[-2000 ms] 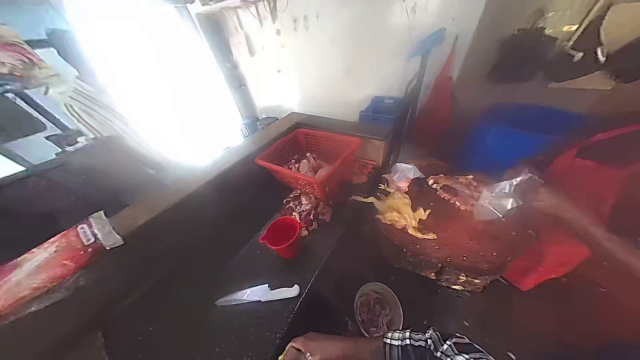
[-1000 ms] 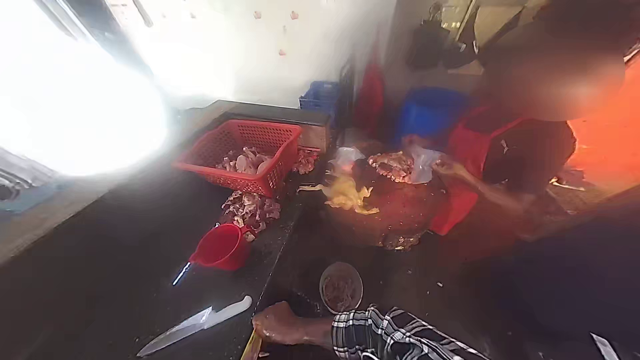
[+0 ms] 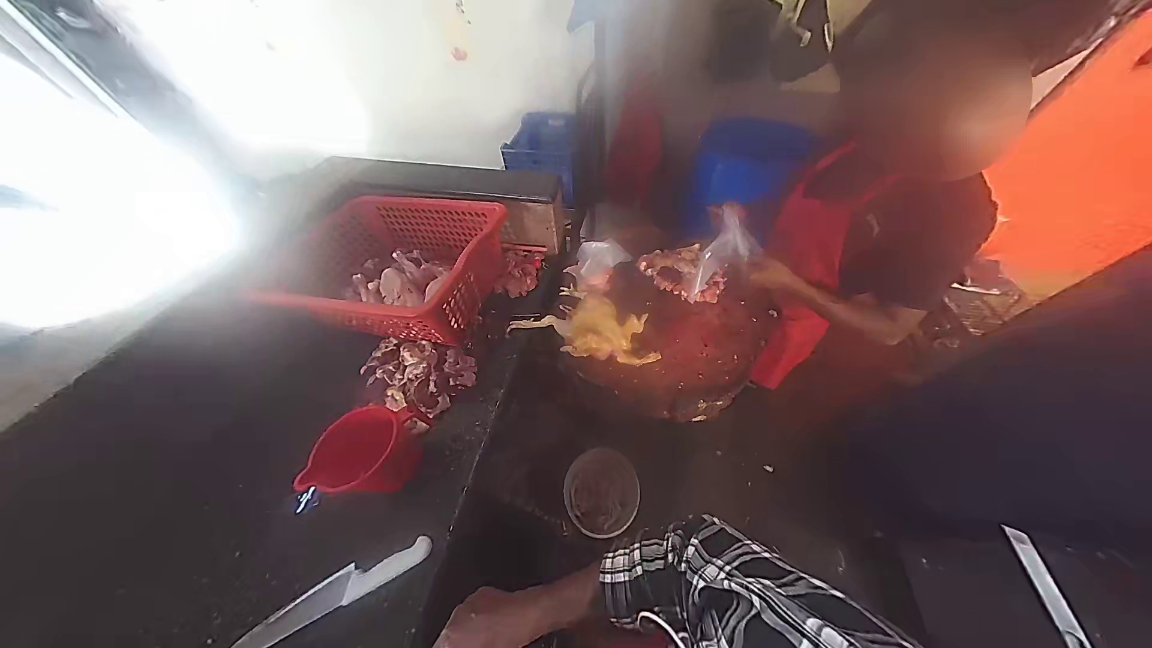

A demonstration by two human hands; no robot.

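Note:
My right hand (image 3: 490, 619), below a checkered sleeve, reaches in at the bottom edge; its fingers are cut off by the frame, so what it holds is hidden. My left hand is out of view. Left of my right hand, a knife with a white handle (image 3: 389, 571) lies on the dark counter, its blade toward the lower left. A red plastic pitcher (image 3: 360, 450) stands beyond the knife, touching a pile of raw meat scraps (image 3: 419, 374). Above the sleeve in view is a round bowl (image 3: 602, 492) with dark pieces in it.
A red perforated basket (image 3: 468, 292) holds raw poultry pieces. Yellow poultry (image 3: 601, 329) and cut meat (image 3: 684, 272) lie on a round chopping block (image 3: 702, 360). A person in a red apron (image 3: 810, 234) holds a clear plastic bag there. Blue containers (image 3: 747, 166) stand behind.
The view has shifted clearly to the right, bringing the person in the red apron into view. My right hand has slipped partly out at the bottom edge since one second ago.

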